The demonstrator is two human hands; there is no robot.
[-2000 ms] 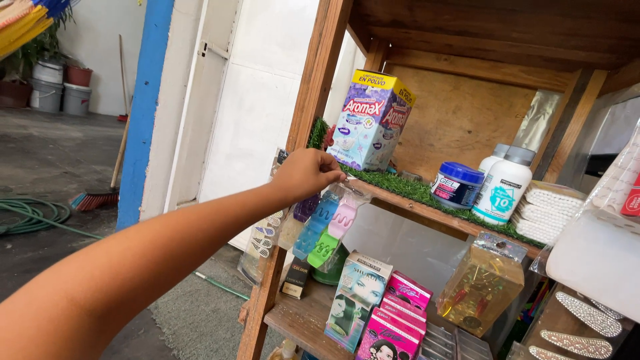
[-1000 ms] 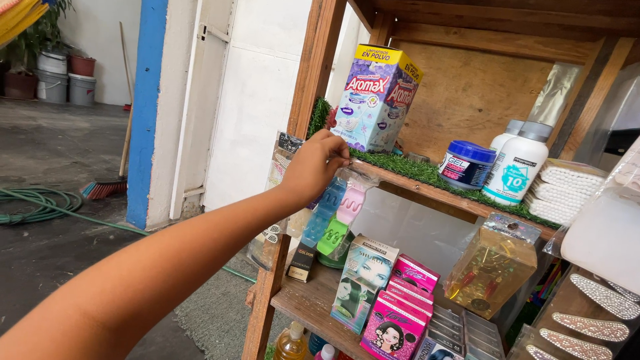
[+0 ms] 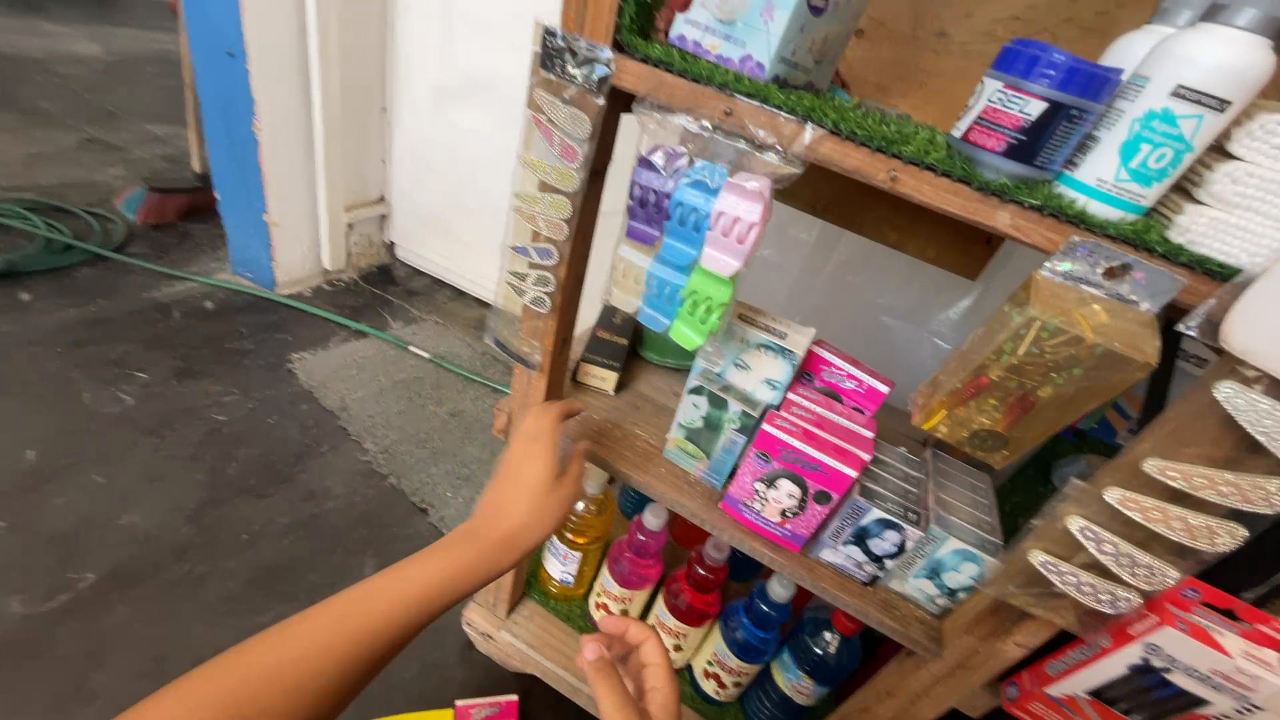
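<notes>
My left hand [image 3: 535, 470] is at the left post of the wooden shelf unit [image 3: 600, 440], near the middle shelf's corner, its fingers apart and nothing seen in it. Low in the view, my right hand [image 3: 630, 665] is in front of the bottles, fingers loosely curled and apart, with nothing visible in it. A plastic bag of colored hair claw clips [image 3: 690, 240] hangs from the upper shelf edge. Left of it, a strip of snap hair clips [image 3: 545, 200] hangs by the post. Pink boxes [image 3: 795, 480] stand on the middle shelf beside a pale blue box [image 3: 735, 400].
Bottles of colored liquid [image 3: 690, 600] line the lowest shelf. A gel jar [image 3: 1035, 110] and a white bottle [image 3: 1160, 120] stand on artificial grass above. A gold bag [image 3: 1050, 350] hangs at the right. A green hose [image 3: 300, 305] crosses the floor.
My left hand has left the upper shelf edge by the hanging claw clips and moved down to the post. My right hand has come into view. The view has tilted downward.
</notes>
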